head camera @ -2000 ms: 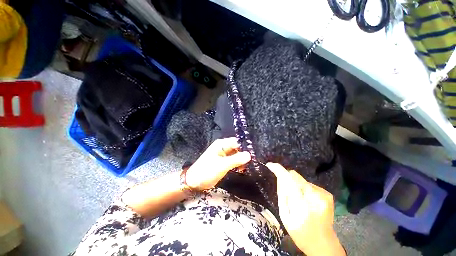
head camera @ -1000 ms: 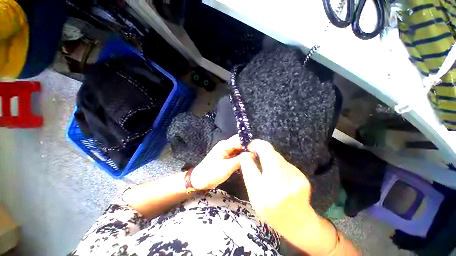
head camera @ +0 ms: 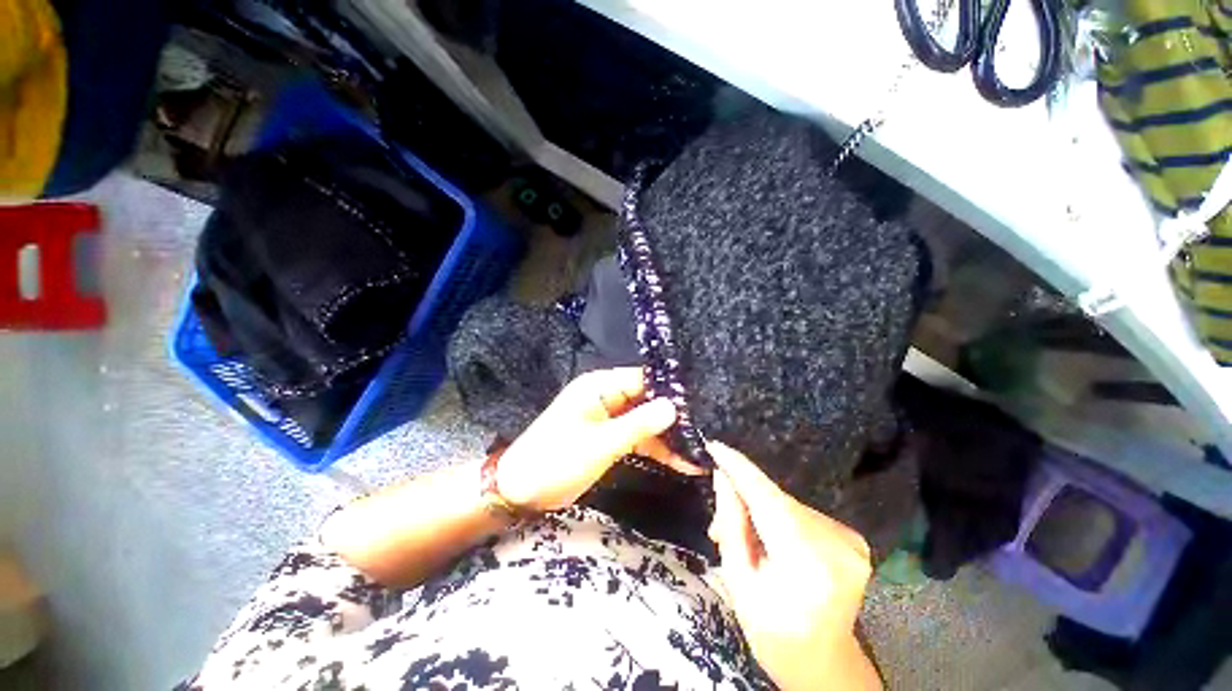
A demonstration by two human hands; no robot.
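A dark grey flecked woollen jacket (head camera: 784, 284) lies bunched on the lap. A black braid trim (head camera: 647, 290) with pale purplish flecks runs down its left edge. My left hand (head camera: 574, 439) pinches the trimmed edge between thumb and fingers. My right hand (head camera: 790, 554) is just right of and below it, fingertips closed at the lower part of the trim. A needle or thread in the right fingertips is too small to make out. Smooth dark grey lining (head camera: 608, 313) shows left of the trim.
A blue basket (head camera: 466, 270) with black garments (head camera: 304, 257) stands at left, a red stool (head camera: 52, 267) beyond. Black-handled scissors (head camera: 1011, 47), a loose trim end (head camera: 859, 135) and a striped garment (head camera: 1173, 122) are on the white table (head camera: 1027, 203). A purple stool (head camera: 1148, 567) stands lower right.
My right hand was against my left fingers one second ago; it has moved down and right along the trim. My left hand has kept its pinch with little movement.
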